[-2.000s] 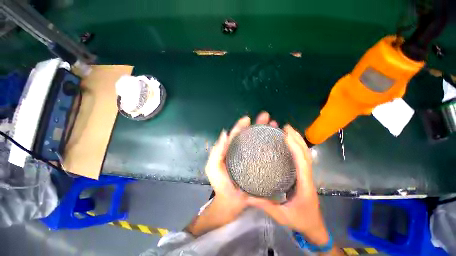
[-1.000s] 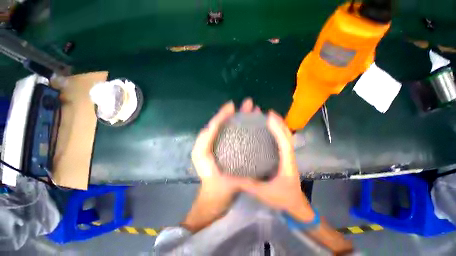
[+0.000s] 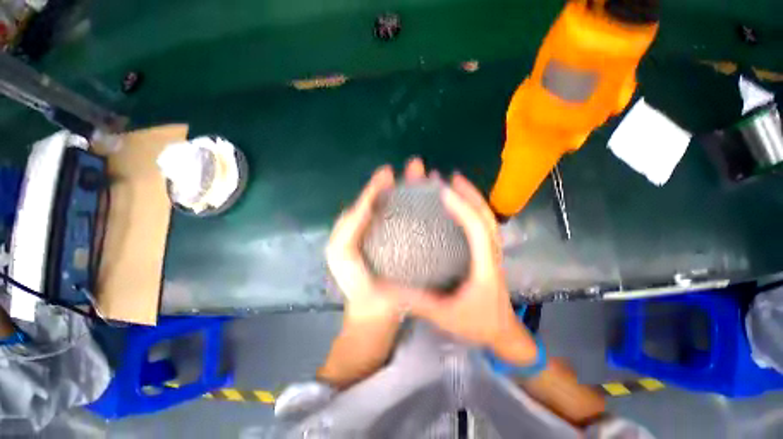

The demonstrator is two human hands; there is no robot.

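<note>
The round grey screw plate (image 3: pixel 416 236), with a regular dotted surface, is held between both my hands over the bench's near edge. My left hand (image 3: pixel 356 257) wraps its left side and my right hand (image 3: pixel 481 257) its right side, with fingertips at the far rim. Both hands are a little blurred. The orange electric screwdriver (image 3: pixel 558 103) hangs just right of my right hand, its nose pointing down and left. Thin silver tweezers (image 3: pixel 561 201) lie right of the screwdriver's nose. A blue strap (image 3: pixel 518 358) is on my right wrist.
A round tin with white wadding (image 3: pixel 203 176), brown cardboard (image 3: pixel 142 223) and a blue-black box with knobs (image 3: pixel 79 227) are left. A white paper square (image 3: pixel 649 141) and solder wire reel (image 3: pixel 762 141) are right. Small dark units (image 3: pixel 387 27) lie far back. A person's sleeve (image 3: pixel 56 369) shows lower left.
The view has shifted, so the bench items and screwdriver appear further left than at first. Both hands still hold the screw plate, which also sits further left and higher in the picture.
</note>
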